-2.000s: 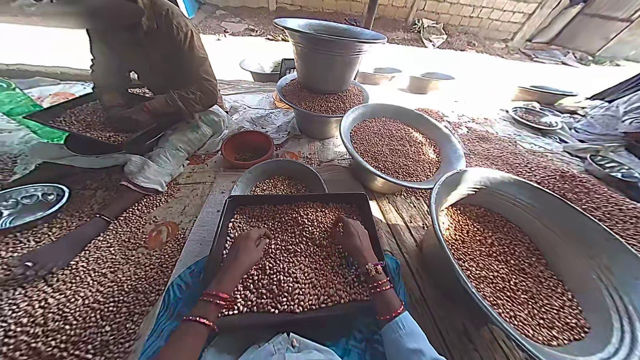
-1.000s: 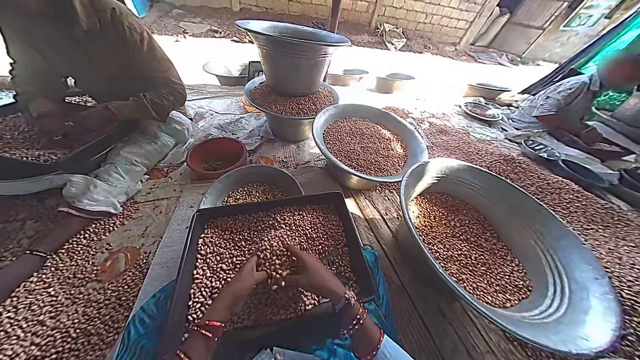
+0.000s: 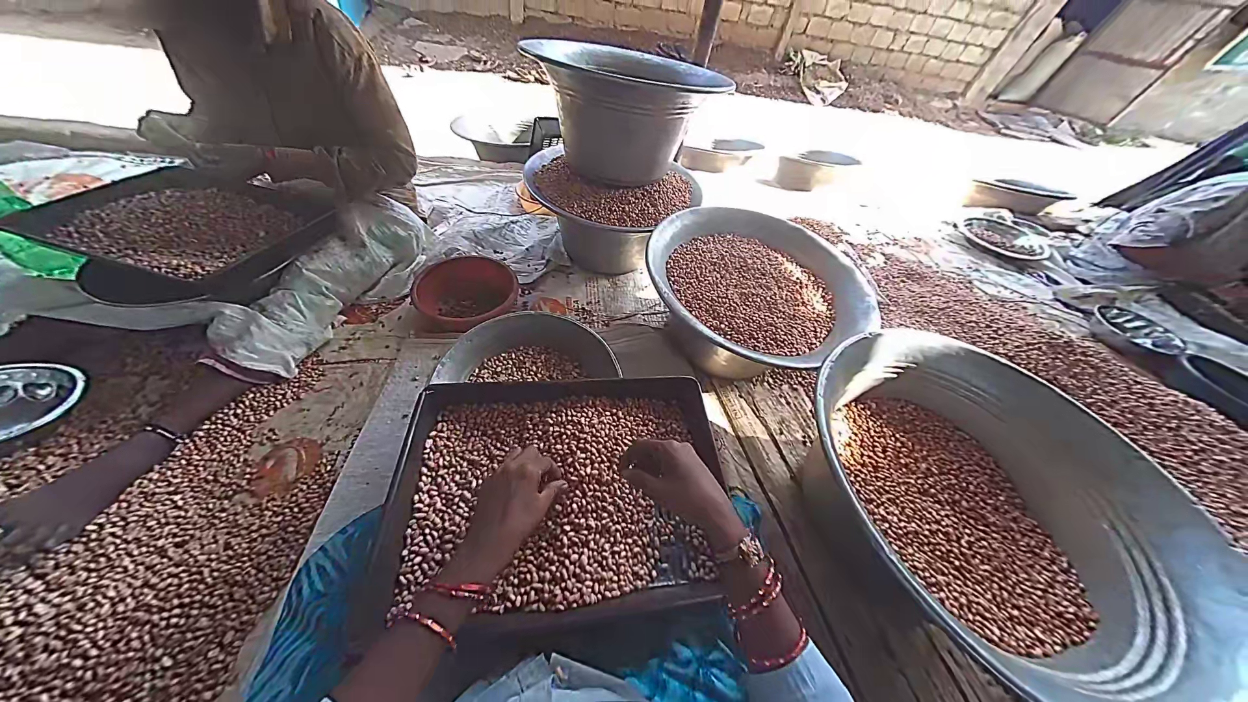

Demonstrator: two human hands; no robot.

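A dark rectangular tray [image 3: 694,414] rests across my lap, spread with reddish-brown nuts or beans [image 3: 575,546]. My left hand [image 3: 524,492] is over the left middle of the tray, fingers curled down at the nuts. To its right, my right hand [image 3: 673,478] hovers low over the nuts with bent fingers. The two hands are apart. Whether either holds a nut is too small to tell. A bit of the tray's bare bottom shows near its lower right corner. A metal bowl [image 3: 585,343] with more nuts touches the tray's far edge.
Large metal basins of nuts [image 3: 1121,487], [image 3: 858,283] stand on the right, and an upright basin [image 3: 624,107] sits on another full one. A clay bowl [image 3: 466,292] lies beyond the tray. Nuts cover the ground on both sides. A person [image 3: 292,107] with a tray sits at left.
My hands were together with nuts between them one second ago; now they are apart over the tray. The view has swung left.
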